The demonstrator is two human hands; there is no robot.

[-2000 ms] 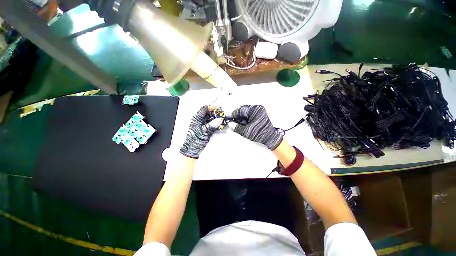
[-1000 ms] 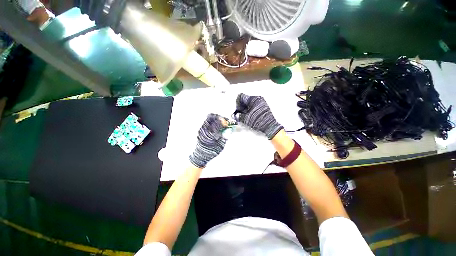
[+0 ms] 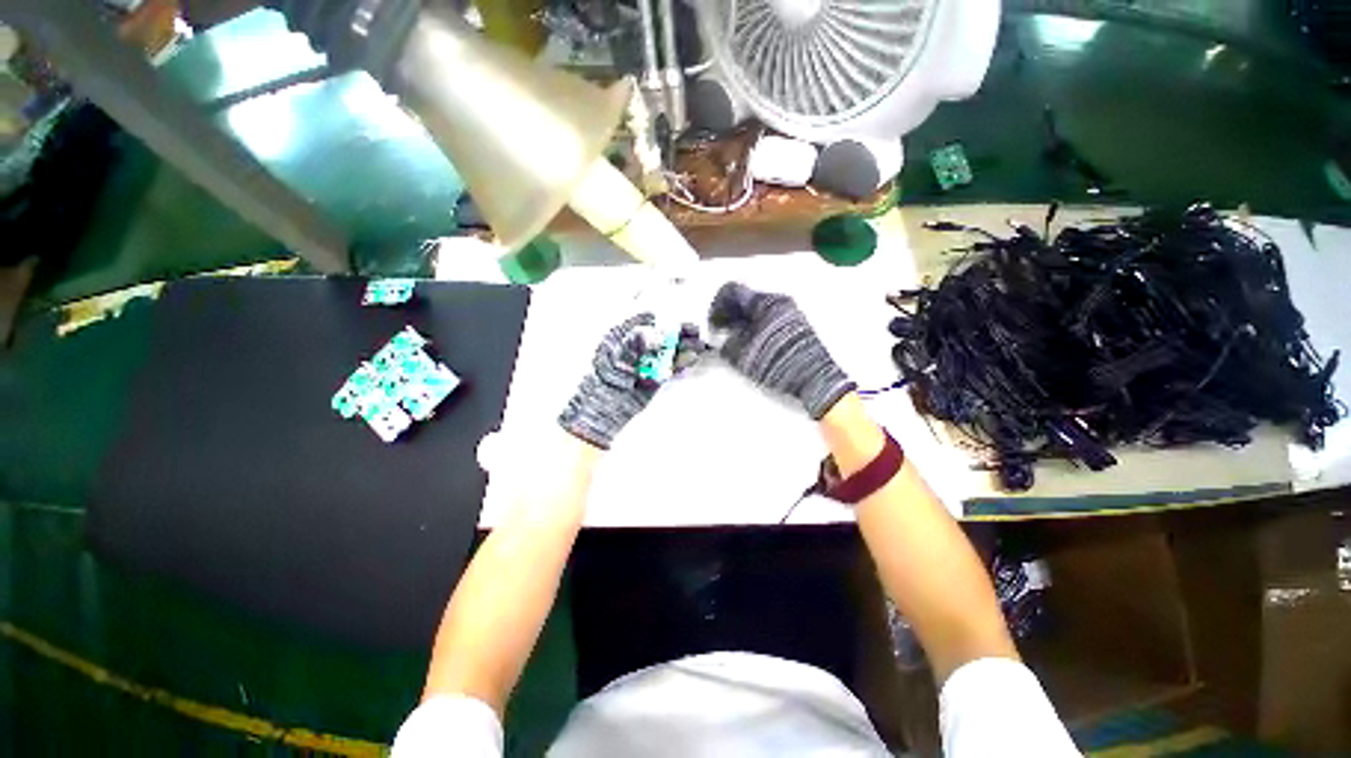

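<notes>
My left hand (image 3: 619, 378), in a grey-black knit glove, holds a small green and white circuit board (image 3: 661, 353) over the white work sheet (image 3: 593, 489). My right hand (image 3: 778, 350), in the same kind of glove, is just right of the board with its fingers curled. A thin dark cord shows at the right of this hand; whether the fingertips grip a cable is too blurred to tell. A dark red band (image 3: 870, 470) is on my right wrist. Several loose boards (image 3: 397, 385) lie on the black mat (image 3: 282, 504), with one more at its back edge.
A tangled black cable pile (image 3: 1119, 341) lies at the right. The cream fume extractor cone (image 3: 519, 126) points down with its spout (image 3: 630, 219) just beyond my hands. A white fan (image 3: 830, 59) and metal posts (image 3: 662, 67) stand behind. A cardboard box (image 3: 1111, 607) is below right.
The board now shows face-up in my left fingers. My right hand has moved slightly away from my left since the oldest frame. A small green board now shows on the green surface behind, right of the fan.
</notes>
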